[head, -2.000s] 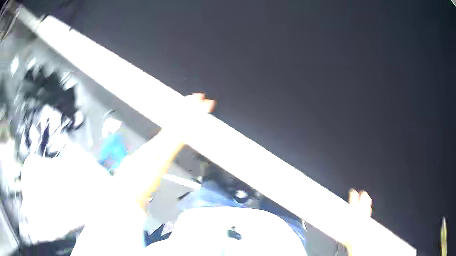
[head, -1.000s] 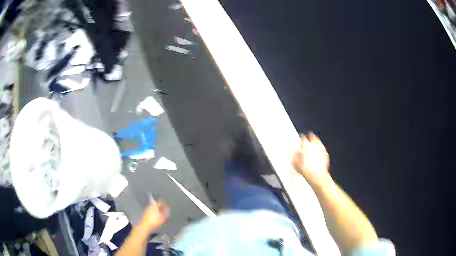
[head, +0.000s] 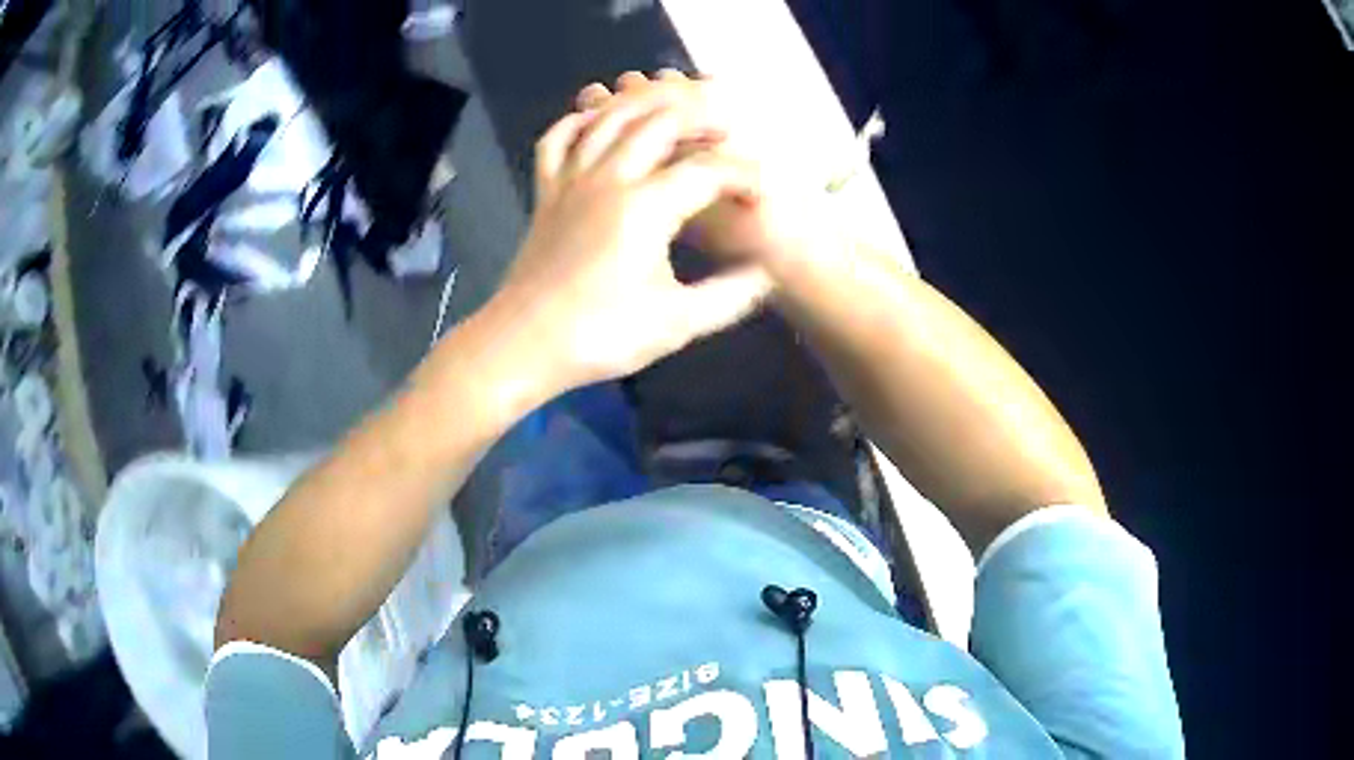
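Note:
My left hand (head: 624,245) is raised in front of my body, thumb spread from its fingers, with nothing visible in it. It overlaps my right hand (head: 735,223), whose palm and fingers are mostly hidden behind it; whether it holds anything cannot be told. Both hands appear above the floor beside the white table edge (head: 795,97). The black cloth (head: 1129,297) spreads flat over the table on the right, and neither hand is seen touching it.
A small pale thing (head: 864,141), unclear, shows at the table edge. A white bin (head: 164,549) stands on the floor at the lower left. Black and white scraps (head: 275,164) lie on the floor at the upper left.
My right hand has left the table edge and my left hand has risen from the lower left; they now overlap. The view has turned further down towards my shirt.

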